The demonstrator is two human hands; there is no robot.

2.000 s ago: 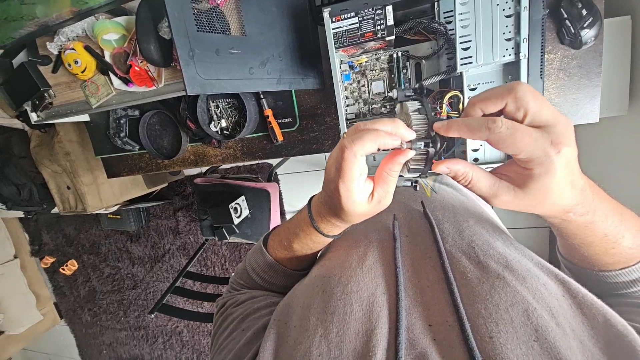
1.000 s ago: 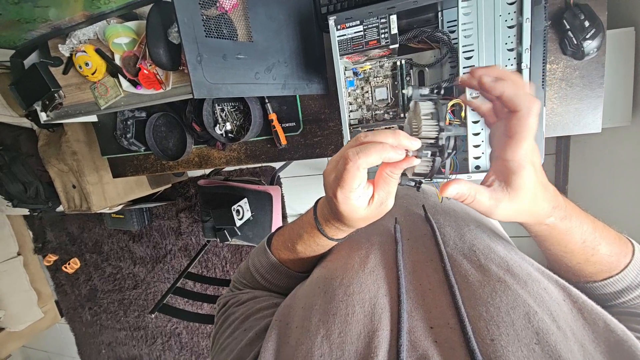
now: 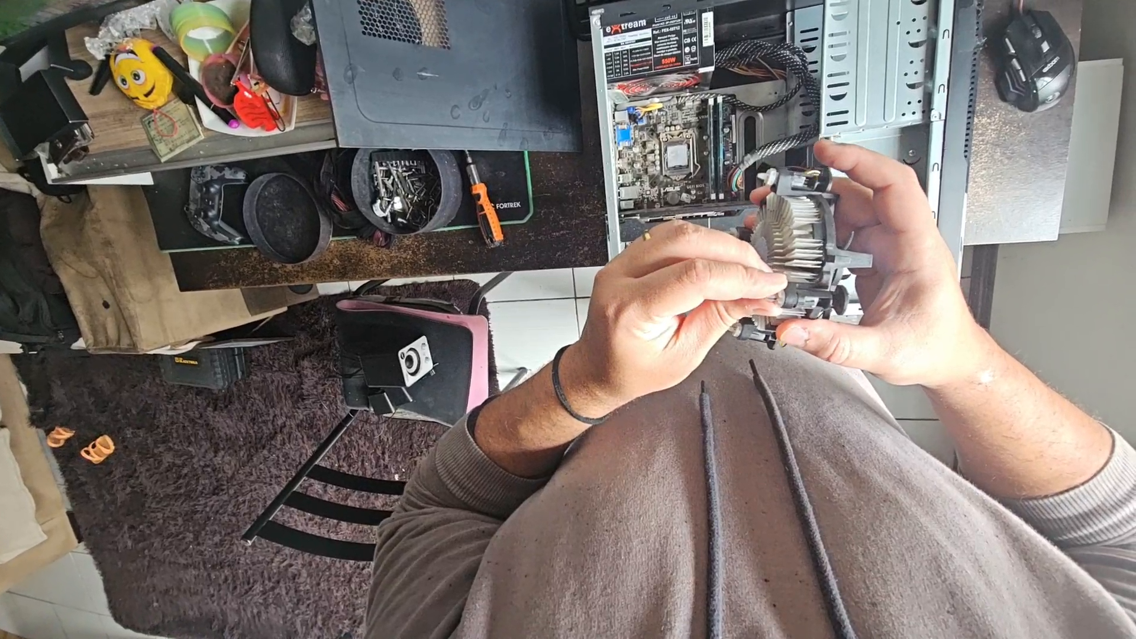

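Observation:
A round CPU cooler with metal heatsink fins [image 3: 788, 235] and a dark plastic fan frame is tilted on its side in front of my body. My right hand [image 3: 905, 275] grips its frame from the right, thumb low and fingers above. With fingertips pinched together, my left hand [image 3: 688, 302] touches the cooler's lower left edge; whatever lies between those fingertips is hidden. Behind the hands lies an open computer case [image 3: 612, 160], its motherboard [image 3: 652, 160] and bare CPU socket [image 3: 678, 158] showing. A power supply [image 3: 657, 44] with braided cables [image 3: 781, 67] is at the case's top.
Left of the case, a dark side panel [image 3: 461, 98] lies near a round container of screws [image 3: 359, 191], an orange-handled screwdriver [image 3: 483, 209], a round black lid or dish [image 3: 286, 217] and a game controller [image 3: 213, 202]. A black mouse [image 3: 1034, 58] sits at the right.
My right hand, off the cooler with fingers raised one second ago, is now wrapped around its frame. The cooler has turned so that more of its fins show. My left hand stays at its lower edge.

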